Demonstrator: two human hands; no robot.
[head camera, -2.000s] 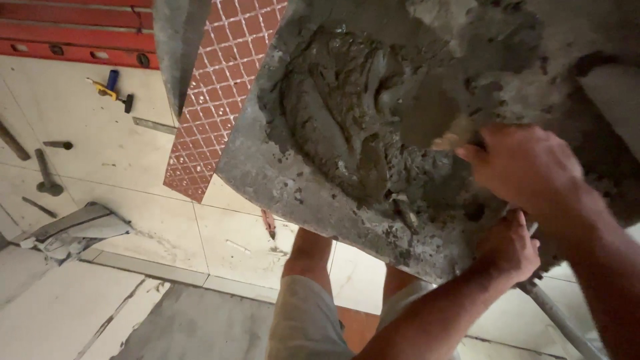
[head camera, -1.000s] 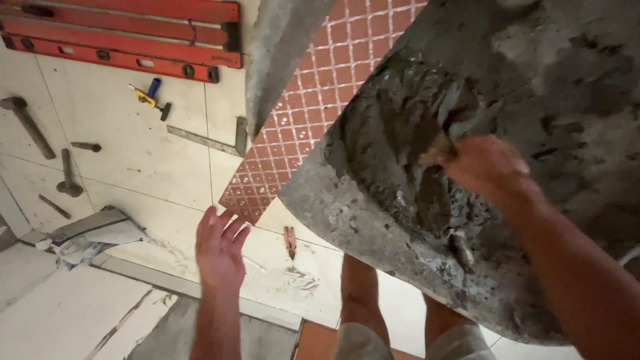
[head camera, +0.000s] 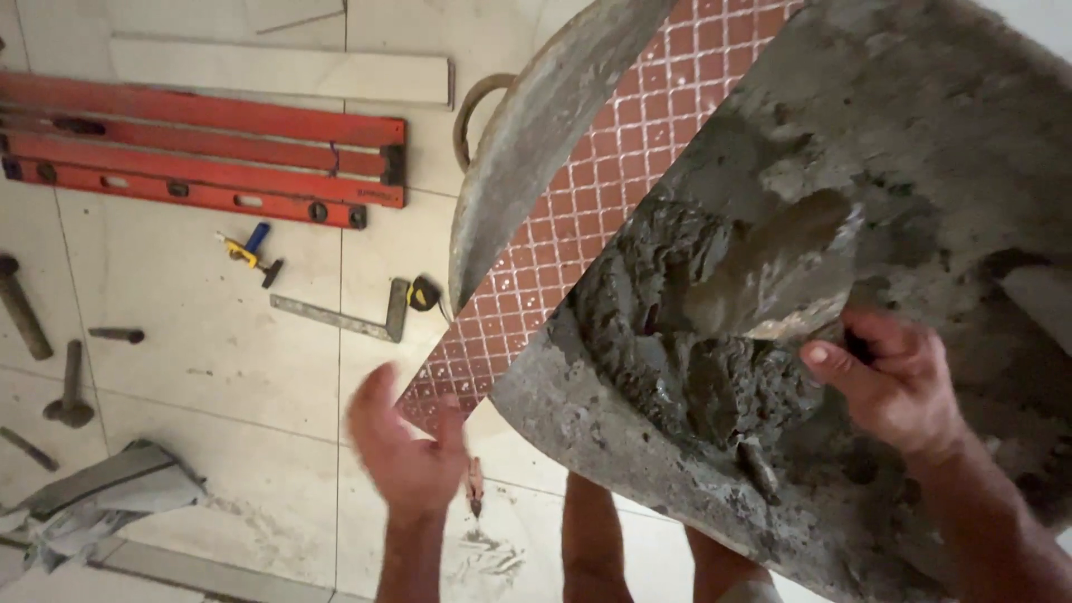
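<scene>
My right hand (head camera: 896, 377) grips a mortar-covered trowel (head camera: 787, 268), its blade over wet grey mortar (head camera: 662, 335) in a large round tub (head camera: 561, 402). A long strip of reddish-brown tile (head camera: 578, 209), its ribbed grid side facing up, lies slantwise across the tub. At the strip's lower left end is my left hand (head camera: 410, 452), thumb and fingers spread around the corner; whether they press on it is not clear. Another tool handle (head camera: 756, 473), coated in mortar, lies at the tub's near side.
Red spirit levels (head camera: 201, 151), a metal square (head camera: 335, 316), a tape measure (head camera: 424, 293), a blue and yellow tool (head camera: 249, 249), a hammer (head camera: 71, 394) and a grey bag (head camera: 109, 494) lie on the tiled floor at left. Pliers (head camera: 476, 486) lie beside my left hand.
My left hand has left the tub's near edge, where it was two seconds ago, and moved left to the strip's end. The trowel blade now shows above the mortar. The view has shifted left.
</scene>
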